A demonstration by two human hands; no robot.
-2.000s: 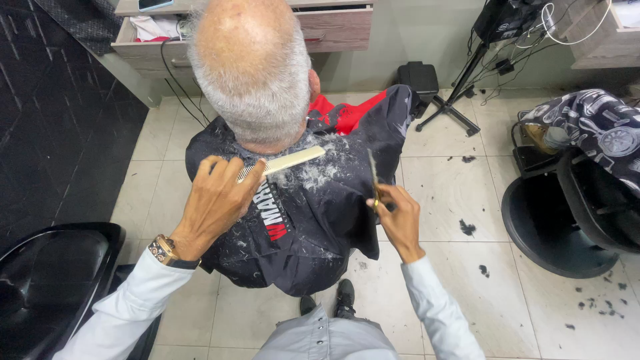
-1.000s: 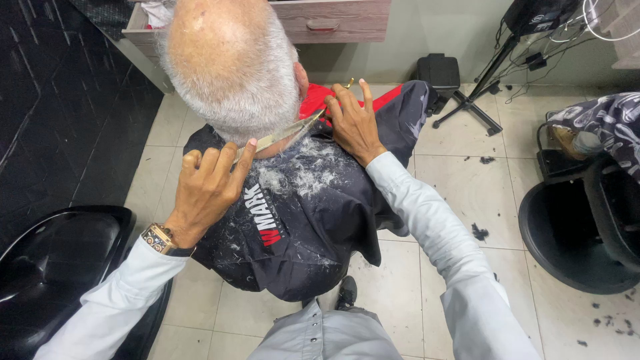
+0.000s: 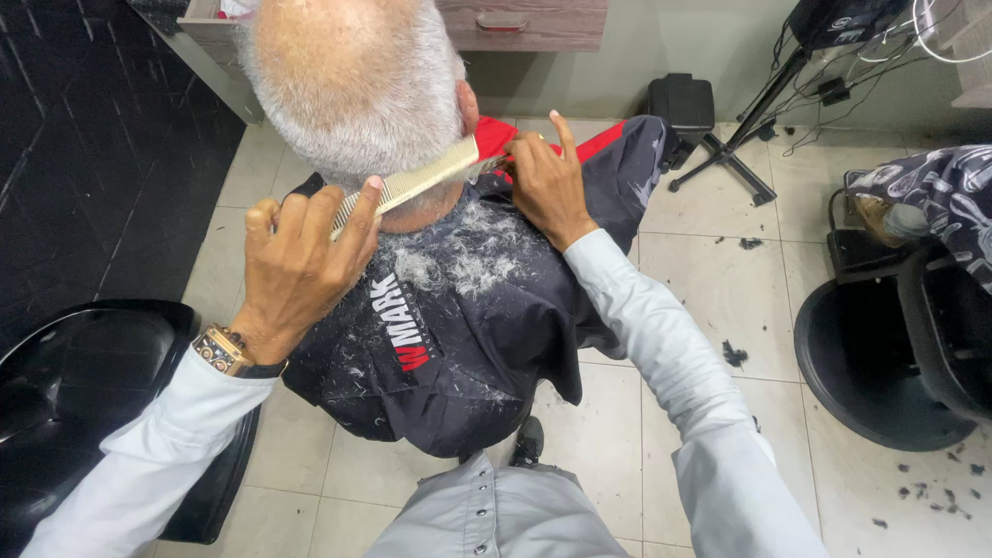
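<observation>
A seated person's head with short grey hair [image 3: 349, 85] is at the upper middle, seen from behind and above. My left hand [image 3: 310, 256] grips a pale hair comb [image 3: 426, 178], which lies slanted across the hair at the back of the head. By the comb's far end, my right hand [image 3: 546, 178] holds metal scissors [image 3: 490, 164], their blades pointing left beside the comb; how far the blades are apart cannot be told. A black and red cape [image 3: 496, 325] covers the person's shoulders and back, with clumps of cut grey hair [image 3: 473, 260] on it.
At the left stands a black basin or chair [image 3: 85, 349]. A wooden drawer unit [image 3: 535, 19] is ahead, with a black bin [image 3: 680, 105] and a black tripod stand [image 3: 728, 151] to its right. Black salon furniture [image 3: 876, 356] is at the right. Dark hair clumps [image 3: 734, 354] lie on the tiles.
Two seconds ago the scissors were apart from the comb, over the cape's right side. My right hand has since moved up and left to the comb, which is now higher on the hair.
</observation>
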